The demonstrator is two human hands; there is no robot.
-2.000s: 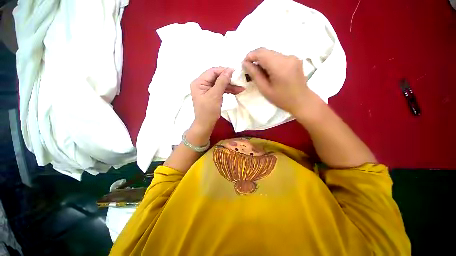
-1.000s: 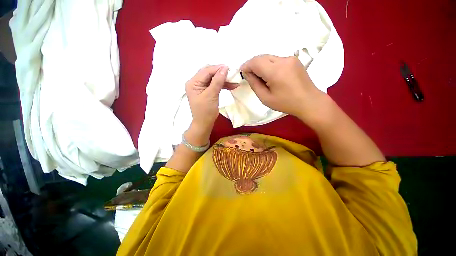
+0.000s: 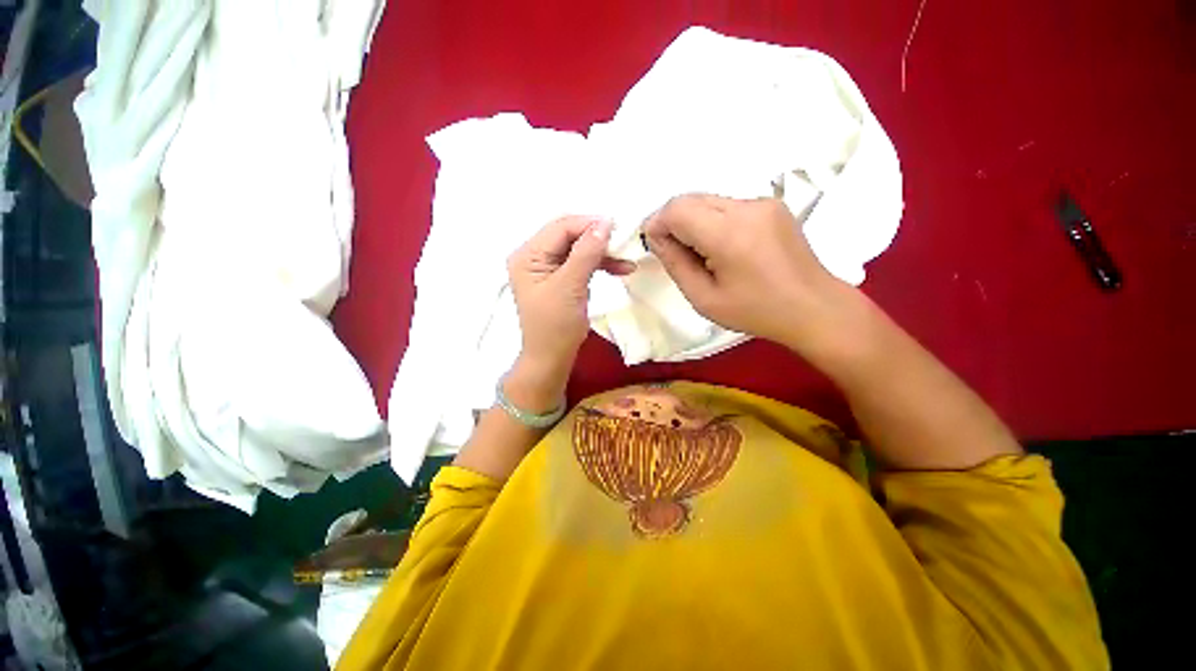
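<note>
A white garment [image 3: 735,112] lies spread on the red table in front of me. My left hand [image 3: 561,273] pinches a raised fold of its near part between thumb and fingers. My right hand [image 3: 735,260] is close beside it on the right, with thumb and forefinger pinched together at the fold. A small dark label [image 3: 644,241] shows at the right fingertips. Whatever the right fingertips pinch is too small to tell; no needle can be made out.
A long rumpled white garment pile [image 3: 243,262] hangs over the table's left side. Dark thread snips [image 3: 1090,241] lie on the red cloth [image 3: 1010,354] at right. A pale loose thread lies at the top right. Dark green floor shows at the lower left and right.
The whole view has shifted, so things sit a little lower than before. Both hands stay at the same fold; the right hand has moved only slightly against the left. The snips lie unmoved.
</note>
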